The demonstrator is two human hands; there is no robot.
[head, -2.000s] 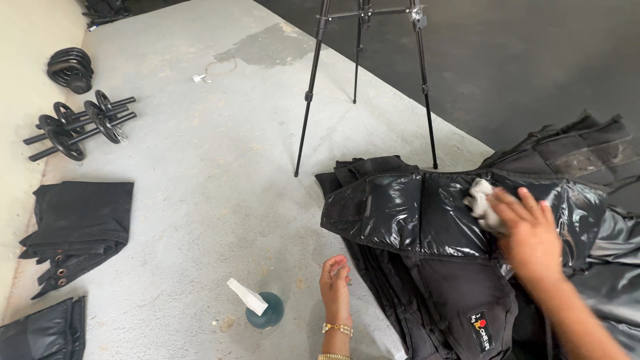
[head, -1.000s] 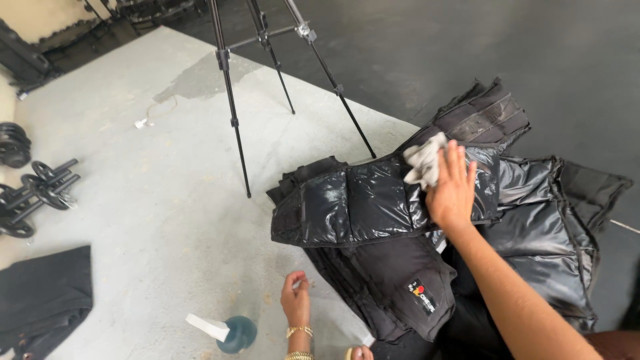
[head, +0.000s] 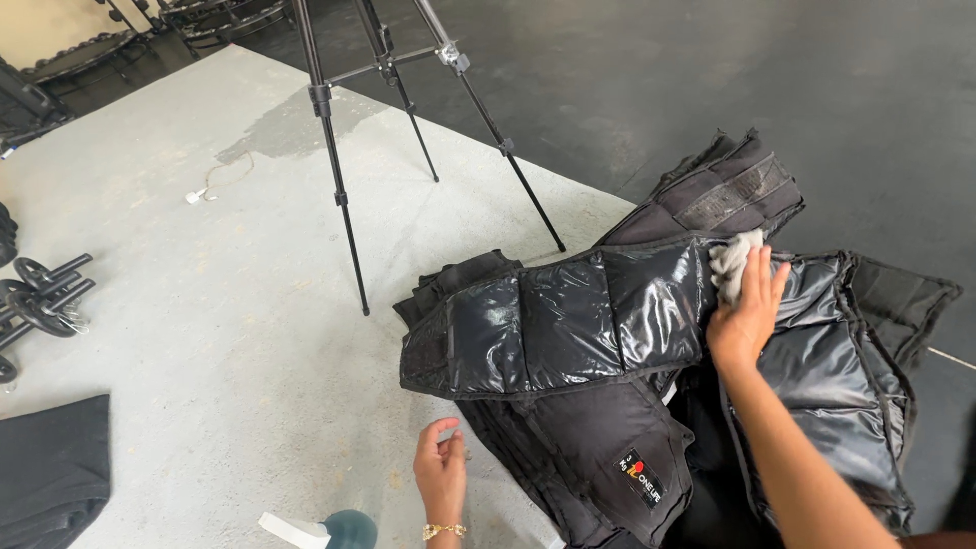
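My right hand presses a crumpled grey-white cloth onto the shiny black quilted panel of a weighted vest, toward the panel's right end. More dark padded vests lie stacked beneath it, one bearing a printed patch, and another shiny quilted piece spreads out at the right. My left hand, a gold-coloured bracelet on its wrist, hangs left of the stack with fingers loosely curled and nothing seen in it. Below and left of that hand is a spray bottle with a white head and teal body.
A black tripod stands behind the vests, its feet on the pale floor. Black weight plates with bars and a folded dark cloth item lie at the left. A small white object with a cord is on the floor.
The view has swung to the right. My right hand and the cloth have moved along the shiny panel toward its right end. My left hand remains beside the stack.
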